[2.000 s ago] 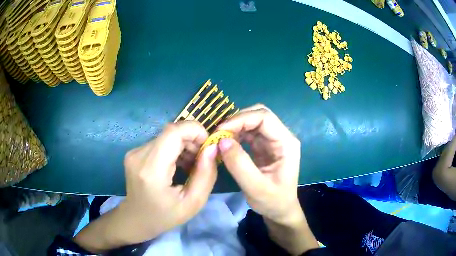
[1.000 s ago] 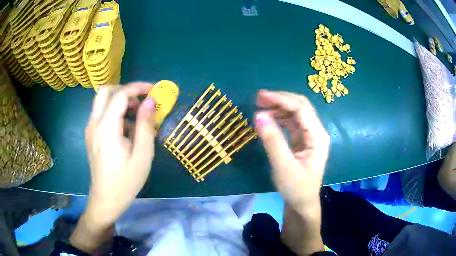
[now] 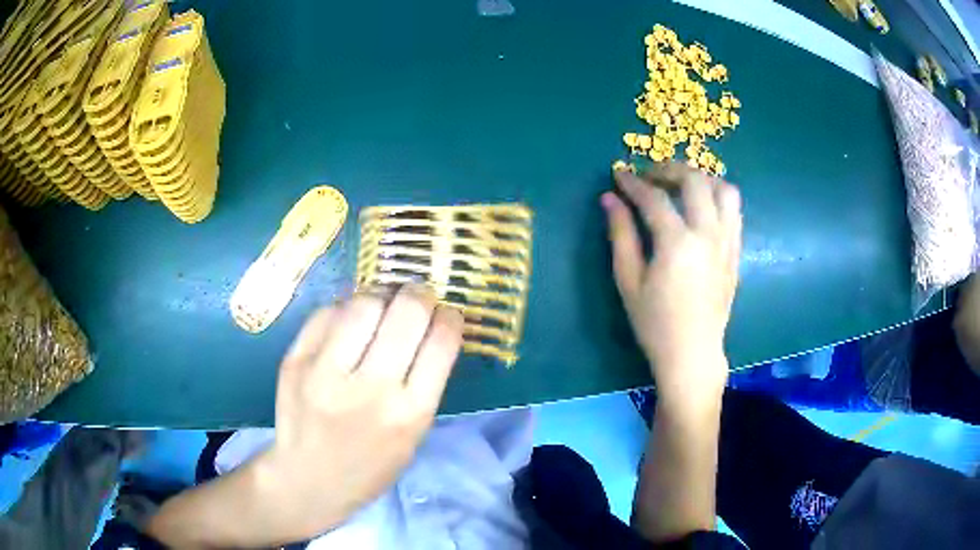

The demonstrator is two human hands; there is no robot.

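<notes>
A nested stack of yellow bodies (image 3: 446,252) lies slightly blurred at centre, its slats edge-on and nearly level. My left hand (image 3: 371,376) grips its lower left edge; the fingertips are hidden behind the fingers. One yellow body (image 3: 290,256) lies flat and slanted left of the stack, its middle glaring white. My right hand (image 3: 679,252) is at the near edge of the loose clip pile (image 3: 682,102), palm down, thumb and index finger apart. A small yellow clip (image 3: 622,168) lies by the index fingertip. No clip is visible in the hand.
Tall supply stacks of yellow bodies (image 3: 177,118) stand upper left. A clear bag of brown-yellow parts (image 3: 38,333) is at the left edge, a bag of pale parts (image 3: 930,177) at the right. A white strip (image 3: 774,34) runs across the upper right. A person's arm shows at the right edge.
The single body that my left hand held now lies on the table. My left hand has moved right onto the stack, which has turned so its slats lie nearly level. My right hand has moved to the clip pile.
</notes>
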